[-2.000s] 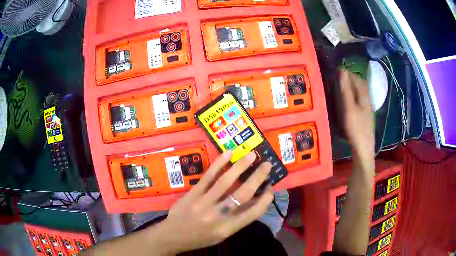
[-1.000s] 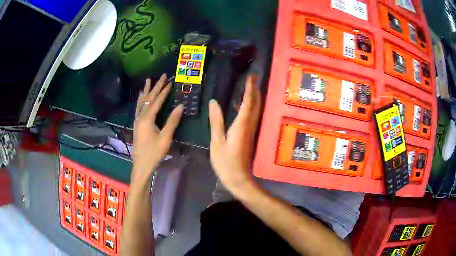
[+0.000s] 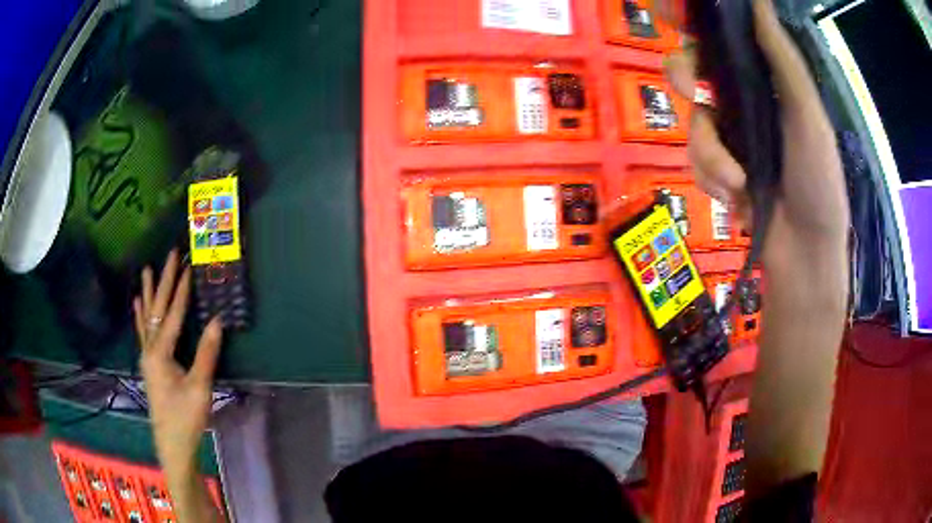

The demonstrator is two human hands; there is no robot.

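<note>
My left hand (image 3: 179, 352) is at the left, fingers spread beside the lower end of a black keypad phone (image 3: 215, 245) with a yellow screen sticker; its thumb is close to the keypad, contact unclear. My right hand (image 3: 717, 158) is at the upper right, closed around a black barcode scanner (image 3: 741, 102), blurred and partly cut off by the top edge. A second keypad phone (image 3: 669, 291) lies tilted, screen up, on the red tray (image 3: 385, 245). Orange phone backs (image 3: 501, 220) with white labels fill the tray pockets. A black lead (image 3: 572, 409) runs over the tray's front edge.
A green and black mouse mat (image 3: 118, 184) and a monitor's white base (image 3: 39, 194) are at the left. Another monitor (image 3: 915, 235) is at the right edge. More filled trays stand below, at lower left (image 3: 112, 490) and lower right (image 3: 695, 449).
The dark scanner has left its place beside the left phone and is now in my right hand above the tray. My left hand stays by the left phone. The view has turned right.
</note>
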